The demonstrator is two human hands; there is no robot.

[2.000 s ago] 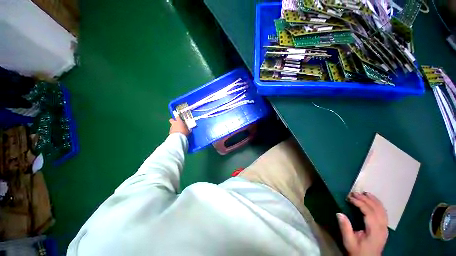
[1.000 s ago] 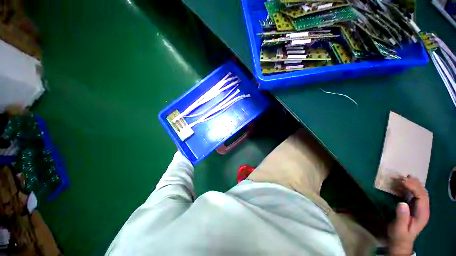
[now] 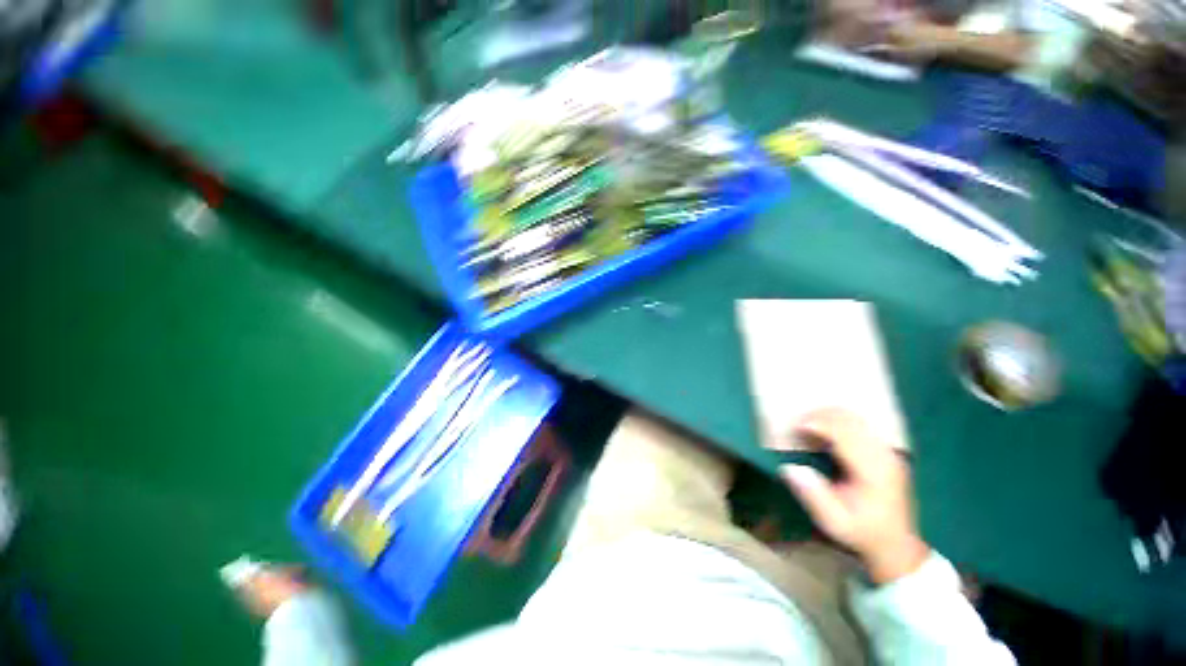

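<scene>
The frame is blurred. My right hand (image 3: 858, 501) rests over the near edge of an off-white pad (image 3: 822, 364), thumb and fingers apart, with nothing seen in it. My left hand (image 3: 271, 588) is at the lower left, just outside the lower blue tray (image 3: 492, 488). Something white shows at its fingertips; I cannot tell if it is held or a finger cover. In the tray lie circuit boards (image 3: 362, 527) at the near left end, their white lead wires (image 3: 436, 429) trailing towards the far end.
A large blue bin (image 3: 624, 280) heaped with boards stands on the green bench. Boards with white leads (image 3: 910, 208) lie right of it. A round tin or roll (image 3: 1009, 364) is right of the pad. Another person's arm (image 3: 962, 46) shows at the top right. A reddish stool (image 3: 523, 501) is under the tray.
The view has swung, showing more bench to the right. My left hand has come away from the boards and tray. My right hand remains at the pad's near edge.
</scene>
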